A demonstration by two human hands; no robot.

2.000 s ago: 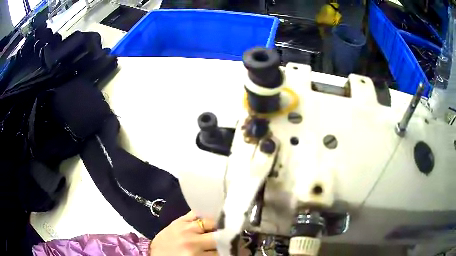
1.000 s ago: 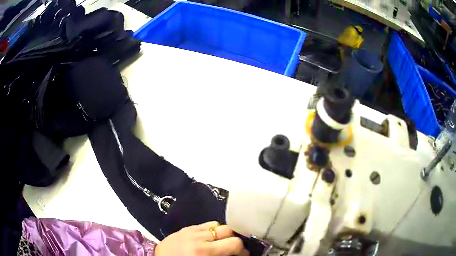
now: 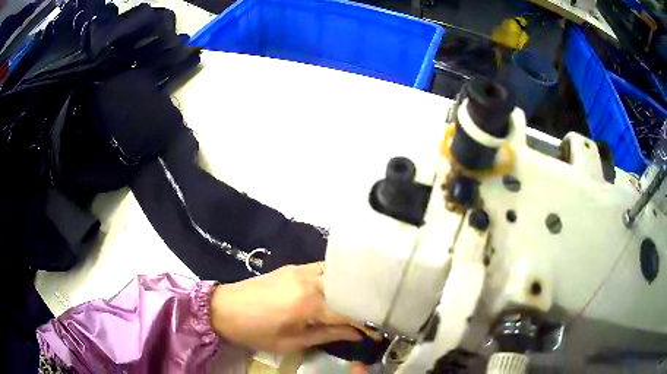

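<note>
The black zipped strip (image 3: 212,212) curves from the heap at the left towards the sewing machine head (image 3: 380,270). A pale zip line with a small metal ring runs along it. My left hand (image 3: 281,308), in a shiny purple sleeve, holds the strip's end by the presser foot area. Its fingers reach over black fabric there, partly hidden by the machine head. A small skin-coloured fingertip shows at the bottom edge below the fabric; it may belong to my right hand, which is otherwise out of view.
A heap of black work pieces (image 3: 66,109) lies at the left of the white table (image 3: 270,139). A blue plastic bin (image 3: 322,36) stands behind the table. More blue bins (image 3: 596,95), a grey bucket (image 3: 534,67) and a yellow object (image 3: 510,33) are at the back right.
The view has shifted, so the machine sits further right than two seconds ago. My left hand and forearm show more fully, and the fingers reach further under the machine head with the fabric.
</note>
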